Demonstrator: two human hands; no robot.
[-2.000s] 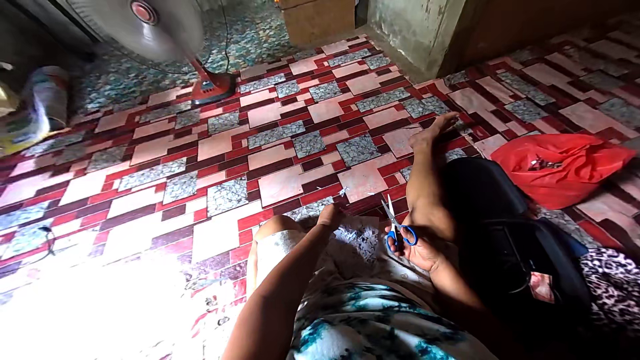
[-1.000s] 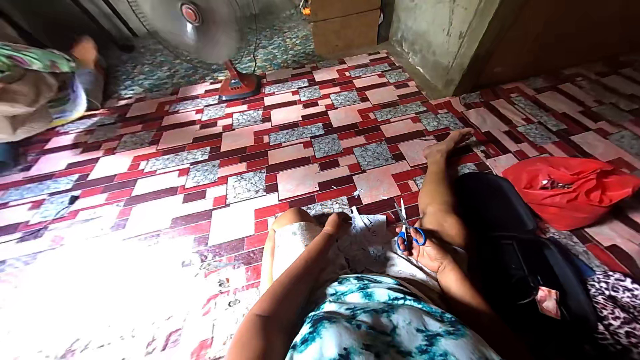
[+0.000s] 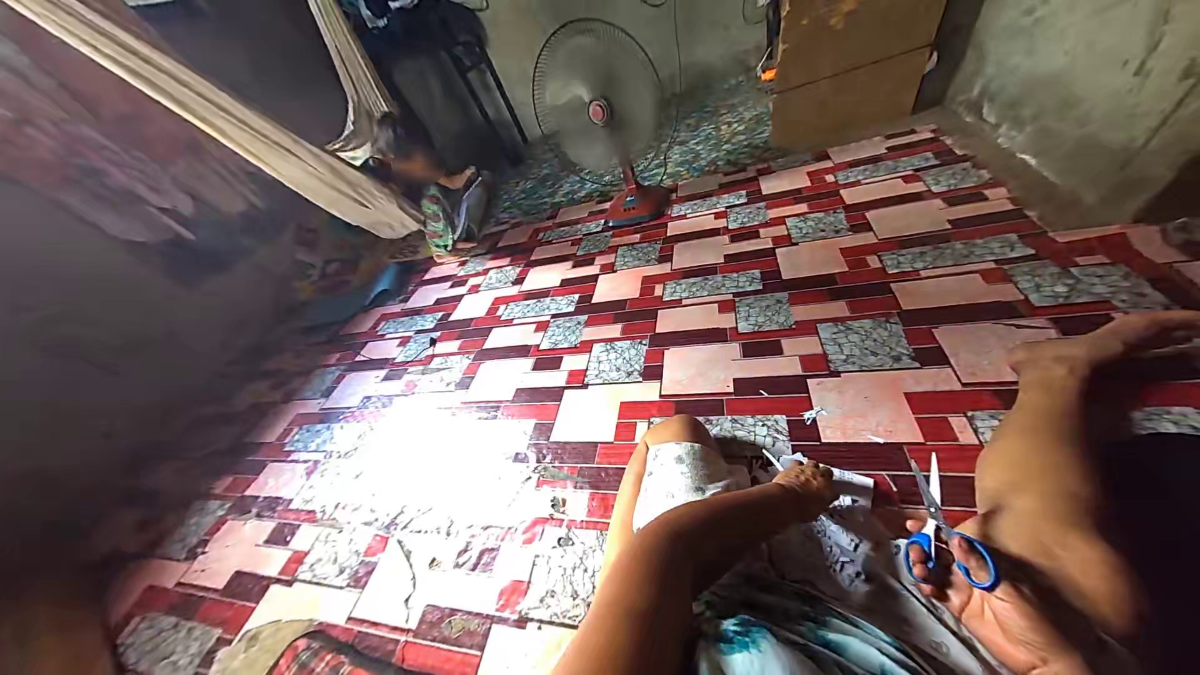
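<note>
My right hand (image 3: 994,586) holds a pair of scissors (image 3: 937,525) with blue handles, fingers through the loops, blades pointing up and slightly apart. To its left, my left hand (image 3: 808,486) rests on white paper (image 3: 851,486) near my lap, its fingers closed on a piece of it. Small cut paper pieces (image 3: 844,553) lie on the cloth between my legs. A few paper scraps (image 3: 814,413) are on the floor just beyond my left hand.
A standing fan (image 3: 600,112) with a red base is on the patterned floor (image 3: 698,367) ahead. Behind it to the right stands a brown box (image 3: 853,75). A pale hanging cloth (image 3: 225,122) crosses the upper left, with a person (image 3: 422,169) partly visible near its lower end.
The view has swung to the left, bringing in the hanging cloth. My right hand still holds the scissors, and my left hand stays at the paper.
</note>
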